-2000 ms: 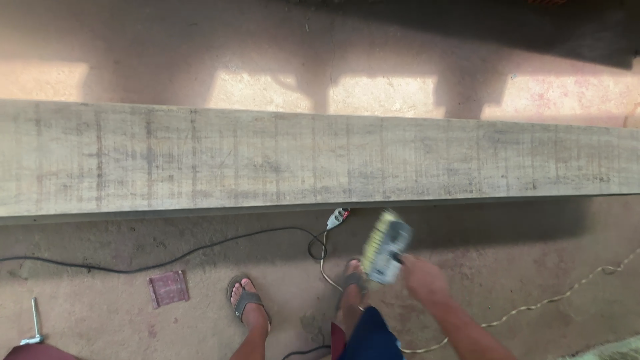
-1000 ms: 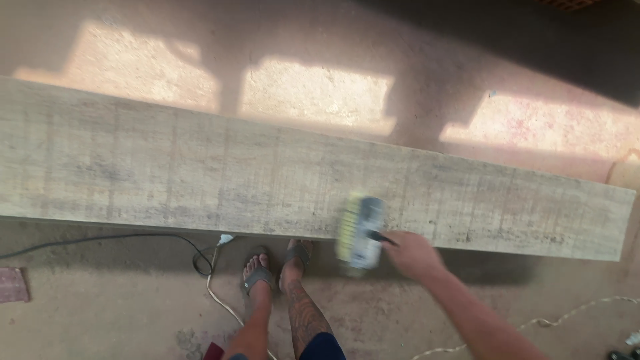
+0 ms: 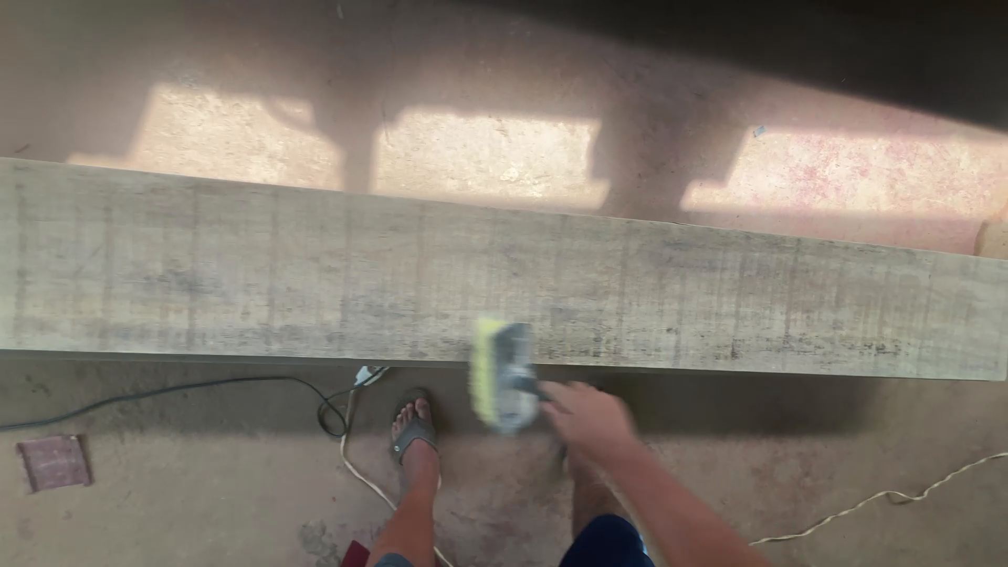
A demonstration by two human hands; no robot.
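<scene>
My right hand [image 3: 591, 421] grips the dark handle of a wide brush [image 3: 504, 378] with pale yellow bristles and a grey-and-white body, blurred by motion. The brush overlaps the near edge of a long, weathered wooden plank [image 3: 354, 276]; whether it touches the wood cannot be told. Dark cross marks and stains run over the plank's face. My left hand is out of the picture.
Below the plank, a white cord connector [image 3: 368, 376] joins a black cable [image 3: 181, 386]. A twisted pale cord [image 3: 866, 498] lies at the right. A reddish square piece [image 3: 55, 463] is on the floor near my sandalled foot [image 3: 413, 429].
The brush in my right hand has moved relative to the plank: two seconds ago it was below the near edge, now it overlaps that edge. The view has shifted along the plank.
</scene>
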